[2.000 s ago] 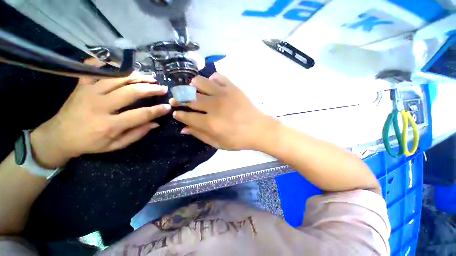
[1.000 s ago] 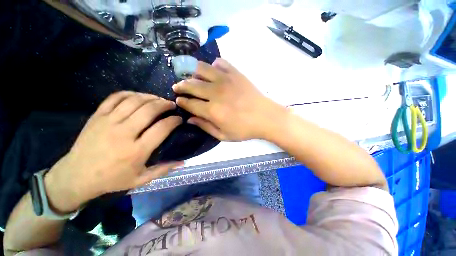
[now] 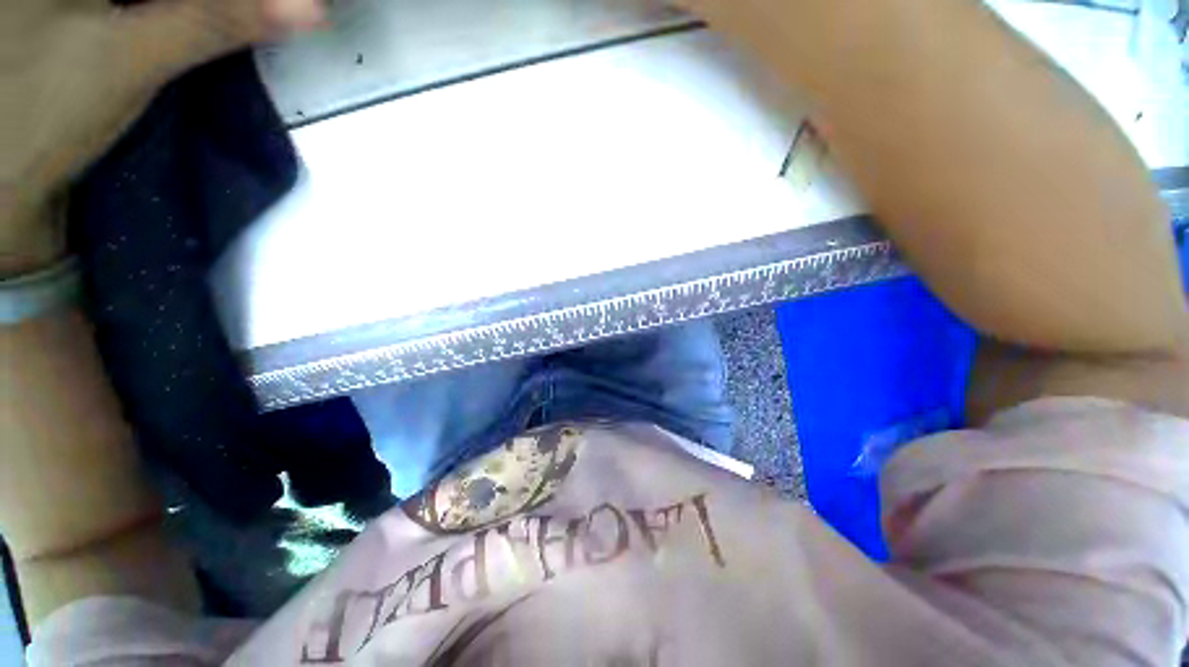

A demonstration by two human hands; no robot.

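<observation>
The black flecked garment (image 3: 170, 300) lies at the left of the white table and hangs over its front edge. My left hand (image 3: 91, 104) is at the upper left over the garment, blurred and cut off by the picture's edge; a fingertip shows at the top. Whether it holds the cloth cannot be told. My right forearm (image 3: 991, 170) reaches up across the table's right part, and my right hand is out of the picture beyond the top edge. The sewing machine's head and needle are not in view.
The white table (image 3: 548, 196) has a ruler tape (image 3: 574, 319) along its front edge. A blue crate (image 3: 861, 404) stands below the right side. My lap in blue jeans is under the table edge. A dark seam line crosses the tabletop near the top.
The view has tilted down toward my lap, so machine, snips and scissors have left the picture. My hands have come apart; the right has gone out of view at the top.
</observation>
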